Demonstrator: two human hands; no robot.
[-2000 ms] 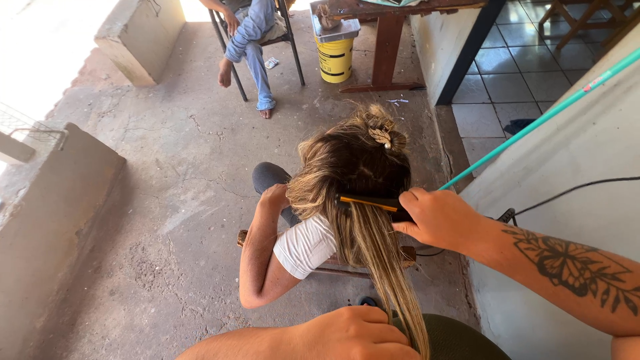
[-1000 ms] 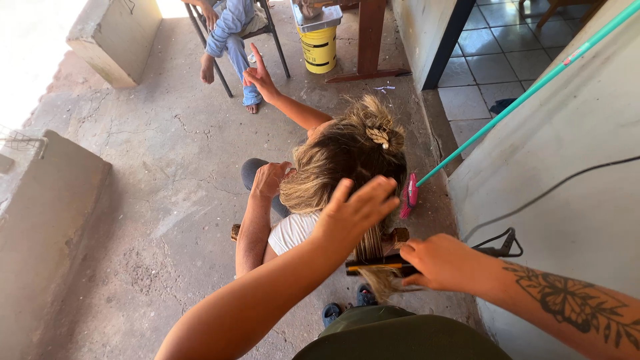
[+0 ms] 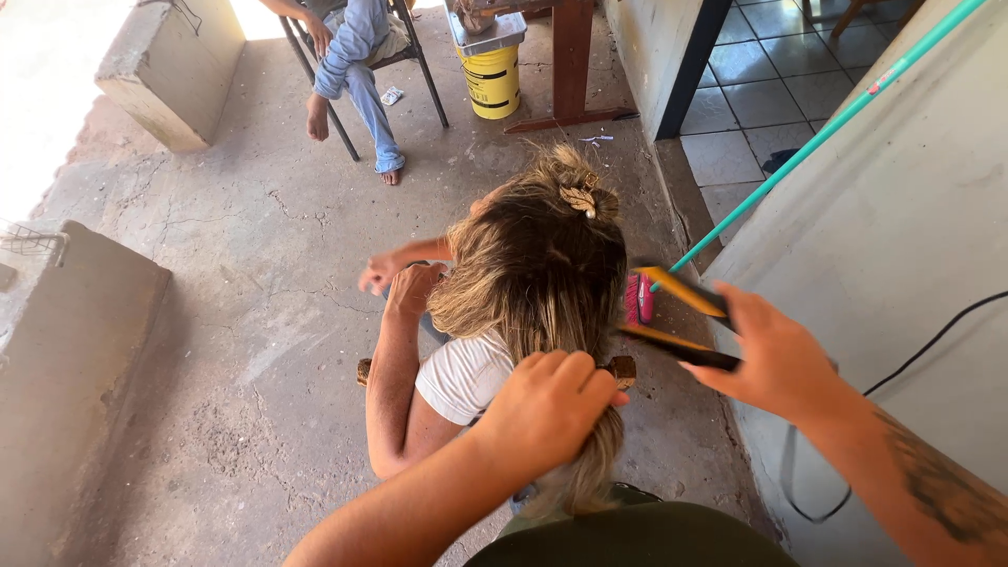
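Note:
A seated person's long streaked hair (image 3: 520,276) fills the middle of the view, its top part pinned up with a gold leaf-shaped hair clip (image 3: 579,200). My left hand (image 3: 551,402) is closed around the lower length of the hair behind the neck, and the ends hang below it. To the right of the head, my right hand (image 3: 776,354) holds a black and orange hair straightener (image 3: 685,295) with its two plates spread apart. No hair shows between the plates. The straightener is slightly blurred. Its black cord (image 3: 929,346) trails along the wall.
A teal-handled broom (image 3: 819,142) with a pink head leans at the right wall (image 3: 890,260). Another person (image 3: 358,71) sits on a chair ahead, near a yellow bucket (image 3: 494,83) and a wooden table leg (image 3: 571,63). Low concrete walls (image 3: 71,378) stand at left.
The straightener, closed on hair earlier, is now open and off to the right. My left hand, raised and spread a second ago, now grips the hair. The seated person's pointing arm has come down.

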